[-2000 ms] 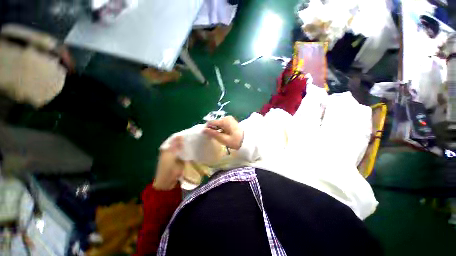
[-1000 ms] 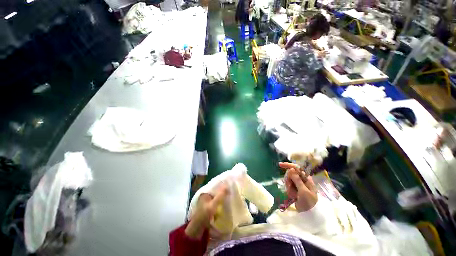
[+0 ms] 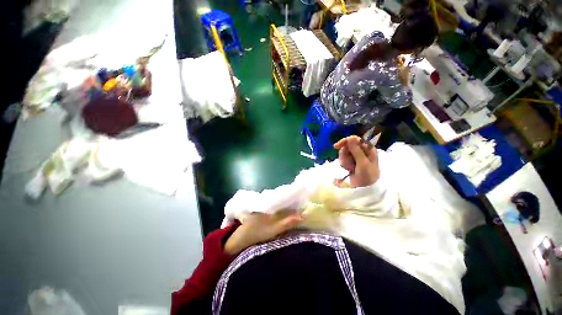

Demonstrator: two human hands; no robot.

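Observation:
A large white garment (image 3: 410, 212) is draped over my right forearm and across the front of my body. My right hand (image 3: 360, 161) is raised above the cloth, its fingers curled around small dark thread snips (image 3: 371, 136) whose tips point up. My left hand (image 3: 265, 229) lies flat on the white cloth near my waist, blurred, with its fingers pointing right. Its fingertips rest against the cloth, and whether they pinch it I cannot tell.
A long grey table (image 3: 142, 227) on the left bears white cloth, a dark red item (image 3: 109, 115) and small coloured things. A person (image 3: 370, 77) sits on a blue stool (image 3: 317, 126) at a sewing table ahead. Yellow-framed carts (image 3: 280, 64) stand on the green floor.
The view has moved forward along the grey table, and the seated person appears nearer. My left hand has lowered and flattened toward my waist. My right hand still holds the snips raised.

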